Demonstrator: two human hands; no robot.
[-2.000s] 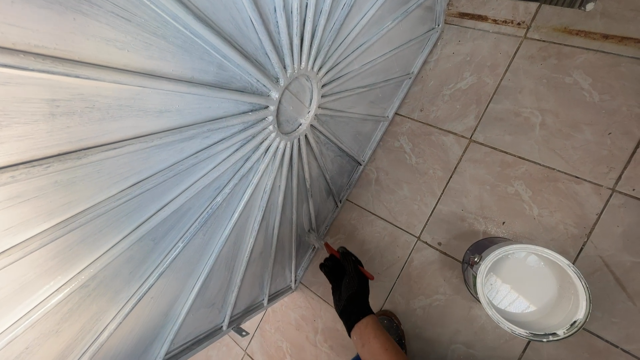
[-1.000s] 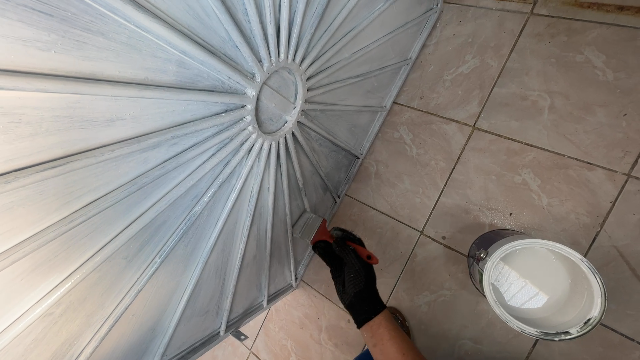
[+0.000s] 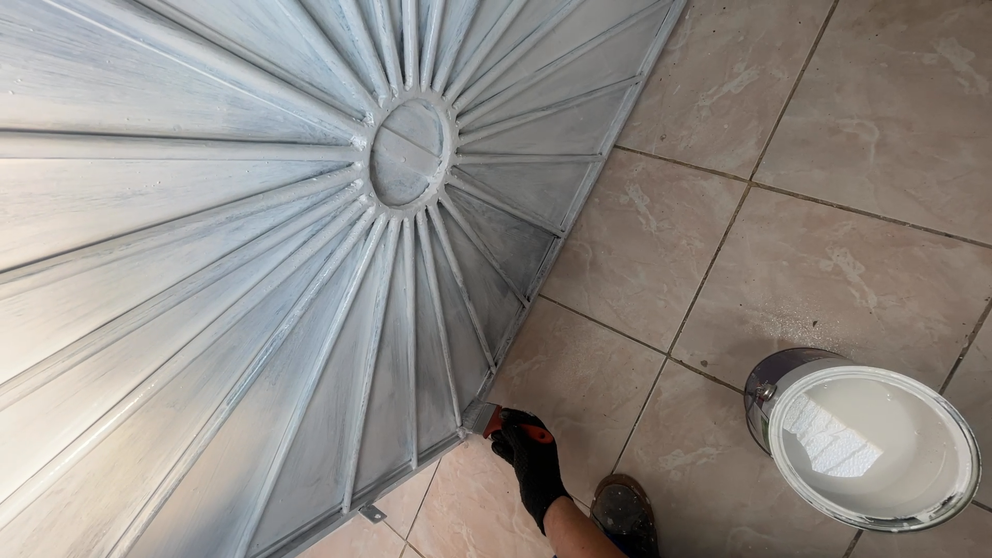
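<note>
A black glove covers my right hand (image 3: 531,457), which is closed around the red handle of a paintbrush (image 3: 482,419). The bristles touch the lower right corner of a metal panel (image 3: 349,310), where two edges of its frame meet. Raised bars spread like rays from a round ring (image 3: 448,147) on the panel, and streaky whitish-grey paint coats them. To the right of my hand, an open paint can (image 3: 876,446) holds white paint. My left hand is out of the frame.
Beige floor tiles (image 3: 620,256) with dark joints lie under the panel and the can. A shoe (image 3: 622,508) is at the bottom, just right of my forearm. A small metal tab (image 3: 373,513) sticks out from the panel's lower edge. Fine white specks mark the tiles behind the can.
The brush in my right hand has moved from the panel's right side, near the ends of the bars, down to its lower corner. The view has shifted somewhat.
</note>
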